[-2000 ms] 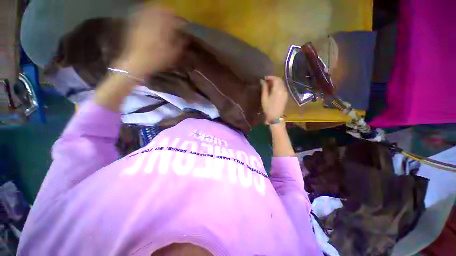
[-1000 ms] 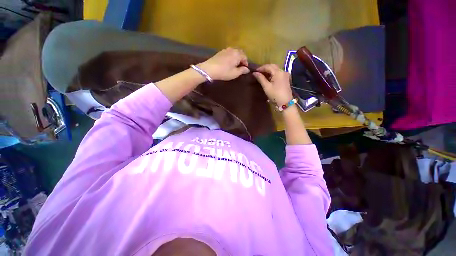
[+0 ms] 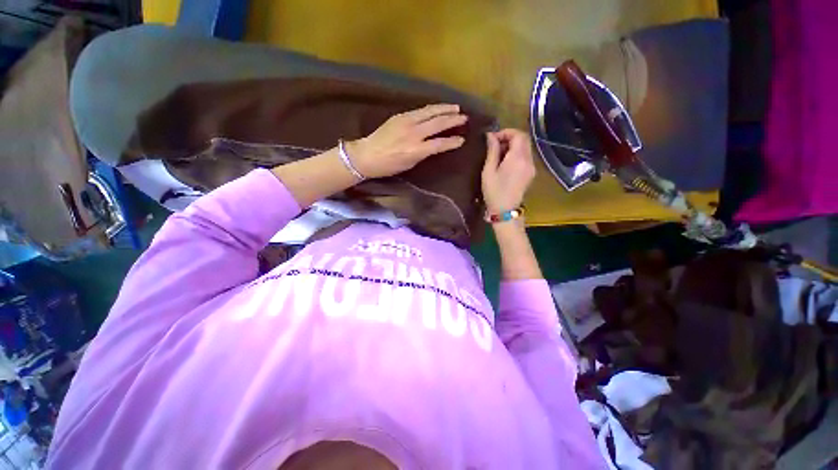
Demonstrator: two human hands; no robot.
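Observation:
The brown garment [image 3: 303,106] lies over the grey pressing board [image 3: 115,92], with some white inside showing along its near edge. My left hand [image 3: 413,139] lies flat on the brown cloth with its fingers slightly apart. My right hand [image 3: 508,165] pinches the garment's right edge between thumb and fingers. The steam iron [image 3: 588,124], with a dark red-brown handle, rests right of my right hand, and no hand touches it.
A yellow table cover [image 3: 404,46] lies behind the board. The dark iron rest pad [image 3: 685,106] is at the right, magenta cloth [image 3: 804,110] beyond it. A cord [image 3: 707,225] runs right from the iron. A garment pile [image 3: 735,349] lies lower right. A second iron [image 3: 96,207] stands far left.
My left hand has opened from a pinch at the cloth's edge and now lies flat on the garment. My right hand has moved slightly down, still at the edge.

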